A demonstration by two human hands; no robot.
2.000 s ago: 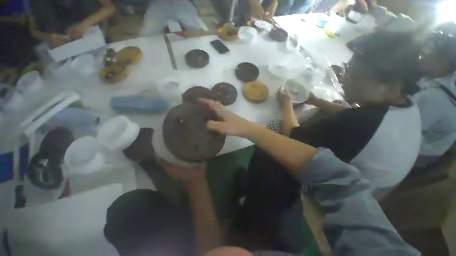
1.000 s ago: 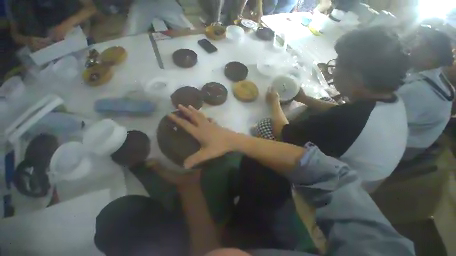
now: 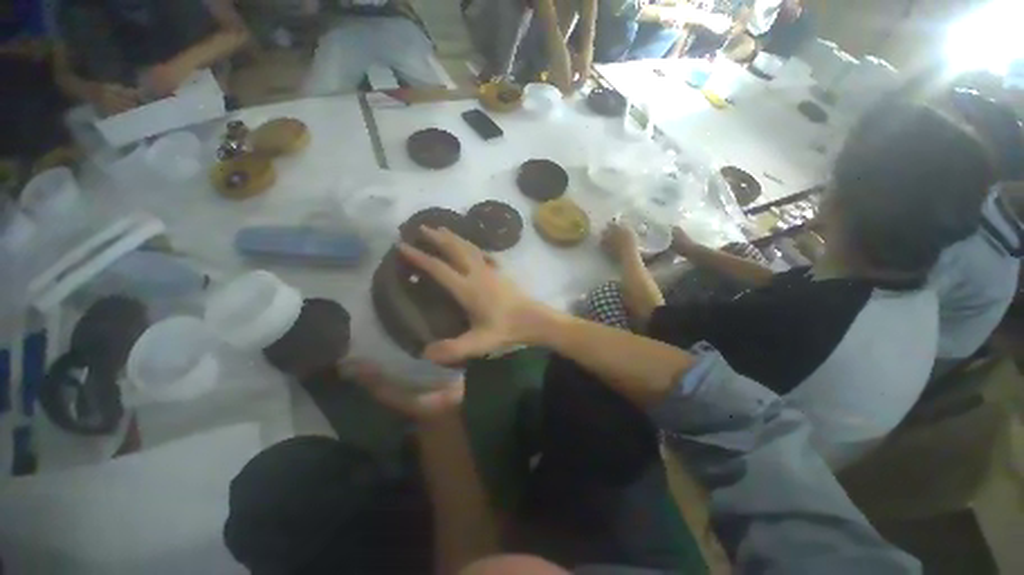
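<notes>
A large round tub with a dark lid [image 3: 395, 294] is tilted in front of me at the table's near edge. My right hand [image 3: 485, 301] lies over the lid with fingers and thumb spread across its rim. My left hand [image 3: 418, 393] is palm up below the tub, against its underside; a little of the pale side shows between the hands. The contact there is blurred. Two dark discs [image 3: 493, 225] lie just behind the tub, one partly hidden by my right hand. A yellow disc [image 3: 560, 221] lies to their right.
A pale blue oblong case [image 3: 301, 245], white tubs [image 3: 253, 308], another dark disc [image 3: 309, 336] and a white frame [image 3: 96, 261] are on the left. A phone [image 3: 482, 124] lies farther back. A neighbour [image 3: 808, 326] sits at right, hands at a white tub. A dark rounded shape [image 3: 294, 511] is below.
My right hand has spread its fingers farther across the lid, and less of the tub's pale side shows. The left hand stays underneath. The neighbour's white tub is lower and less visible.
</notes>
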